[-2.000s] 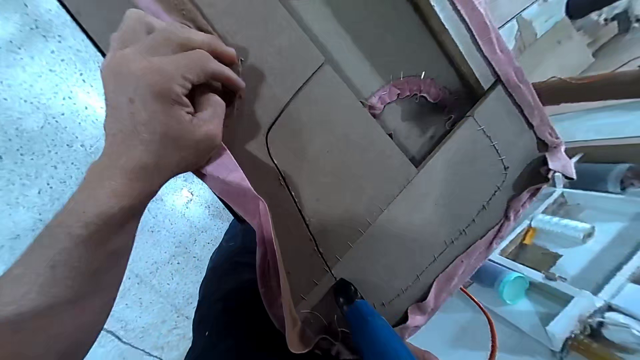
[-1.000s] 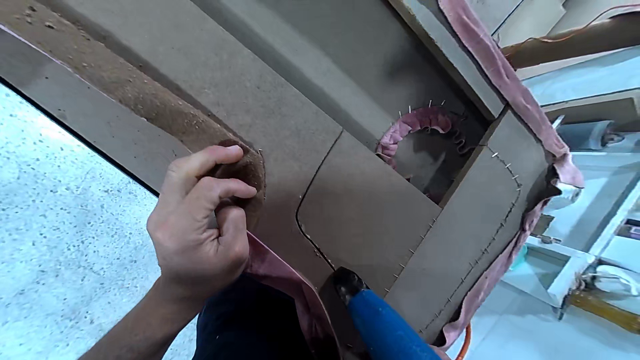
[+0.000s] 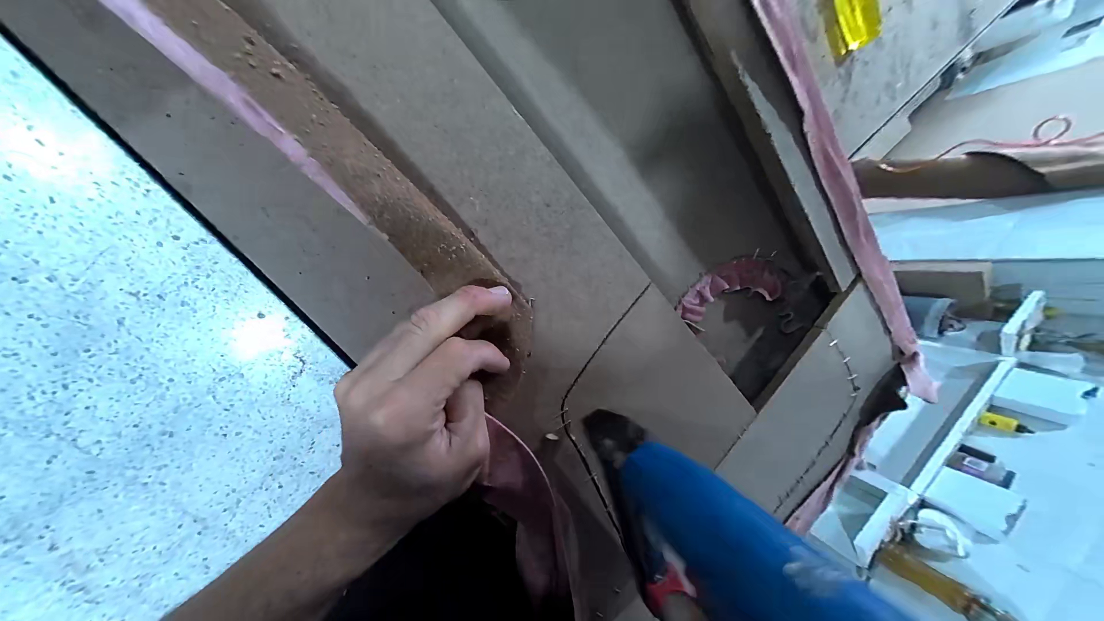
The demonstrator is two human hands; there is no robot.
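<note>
A brown board frame [image 3: 552, 198] with rows of staples and pink fabric [image 3: 849, 190] along its edges fills the middle. At centre left my left hand [image 3: 423, 397] grips the end of a rough brown fabric strip [image 3: 397, 194], fingers curled over it. Pink fabric [image 3: 522, 509] hangs just below the hand. To its right, the dark nose of a blue staple gun [image 3: 724, 526] points at the board beside a curved dark seam [image 3: 565, 405]. Only a small bit of my right hand [image 3: 681, 604] shows under the tool at the bottom edge. Gathered pink fabric [image 3: 733, 280] rings a curved opening.
Speckled floor [image 3: 172, 388] lies at the left. At the right stands a white compartment tray [image 3: 940, 457] with a yellow-handled tool [image 3: 1005, 423], a bottle [image 3: 979, 466] and other items. A wrapped brown bar [image 3: 966, 177] with a thin orange cord crosses above it.
The staple gun's nose has moved up along the curved seam from its lower end. My left hand has moved down the brown strip to its end. The view has shifted.
</note>
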